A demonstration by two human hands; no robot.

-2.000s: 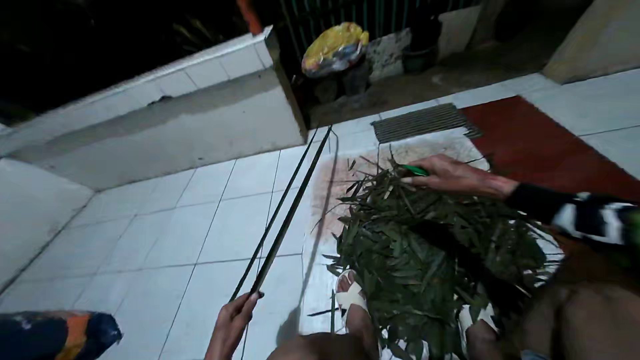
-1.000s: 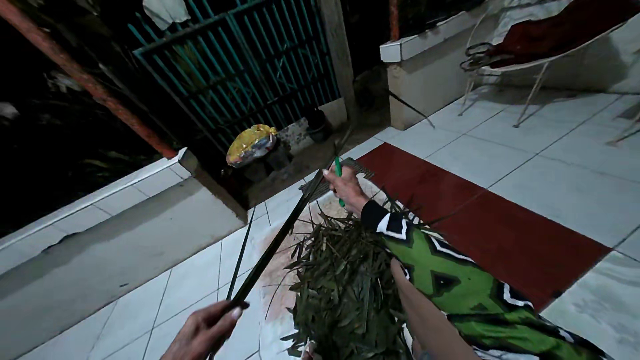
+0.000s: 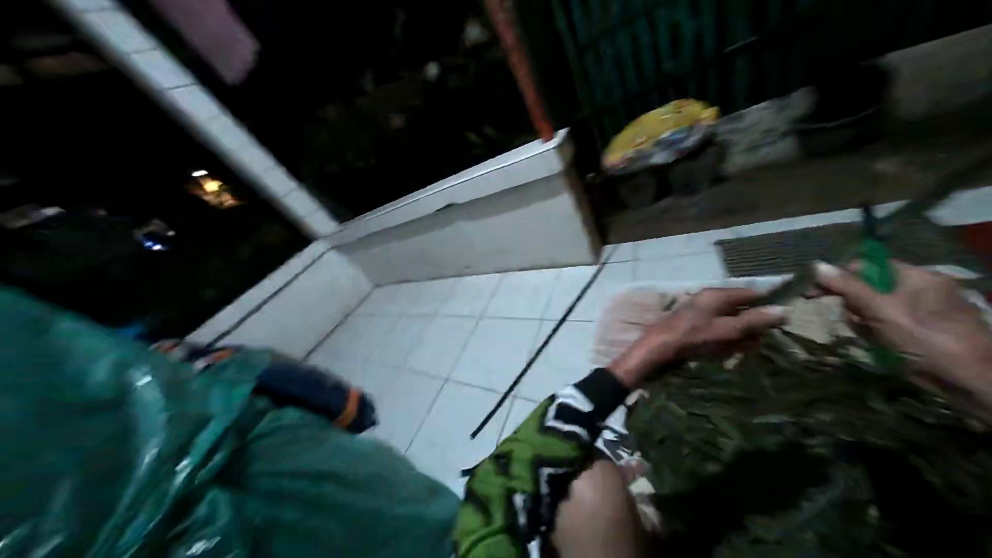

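Observation:
My left hand (image 3: pixel 697 329) reaches over a heap of cut green leaf pieces (image 3: pixel 744 426), its fingers closed on a long dark green leaf strip (image 3: pixel 794 287). My right hand (image 3: pixel 918 318) is close beside it on the right, wrapped around a green-handled tool (image 3: pixel 876 263), probably a small knife; its dark tip points up. The strip passes by the right thumb and seems to extend to the upper right, though blur hides the exact contact. Another long, thin dark strip (image 3: pixel 542 349) lies on the white floor tiles, left of the heap.
A green plastic bag (image 3: pixel 217 465) fills the lower left, beside a dark blue thing with an orange band (image 3: pixel 349 399). A low wall (image 3: pixel 480 229) borders the tiles. Beyond the heap are a grey ribbed mat (image 3: pixel 767 248) and a yellow bundle (image 3: pixel 663 132).
My left hand has moved from the near end of the long strips to beside my right hand. A strip now lies on the tiles. The view has swung left.

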